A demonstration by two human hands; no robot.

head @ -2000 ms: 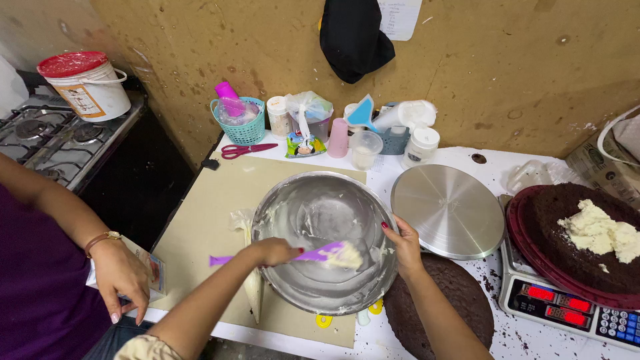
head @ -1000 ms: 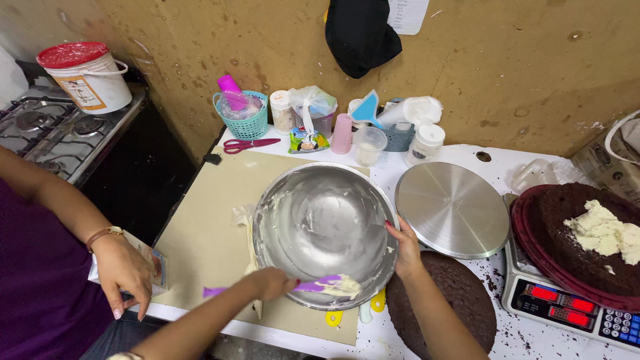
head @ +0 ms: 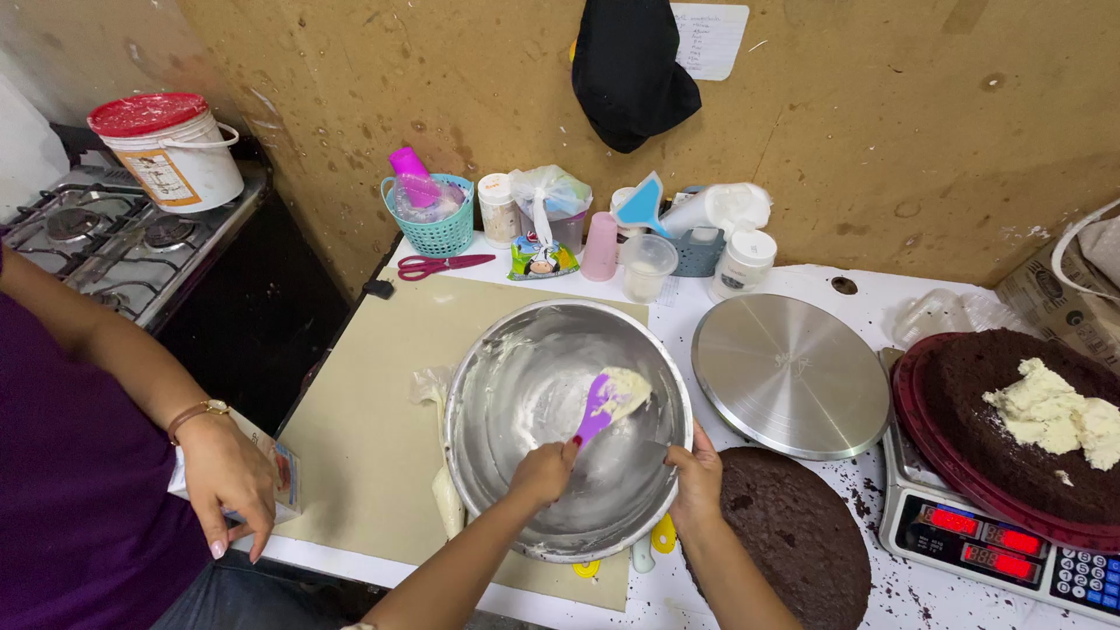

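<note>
My left hand is closed round the handle of a purple spatula, whose blade bears cream. The blade is over the inside of a large steel mixing bowl, which has pale smears on its wall. My right hand grips the bowl's right rim, thumb inside and fingers outside, partly hidden. A filled piping bag lies by the bowl's left side. To the right are a dark chocolate cake layer and a round metal turntable.
Cake with cream rests on a red plate over a digital scale. Scissors, a teal basket and jars line the back. At left, a co-worker's hand hangs beside a carton; behind is a gas stove.
My left hand has moved the spatula from the bowl's near side up and right, and its blade now points away from me. My right hand has stayed on the rim.
</note>
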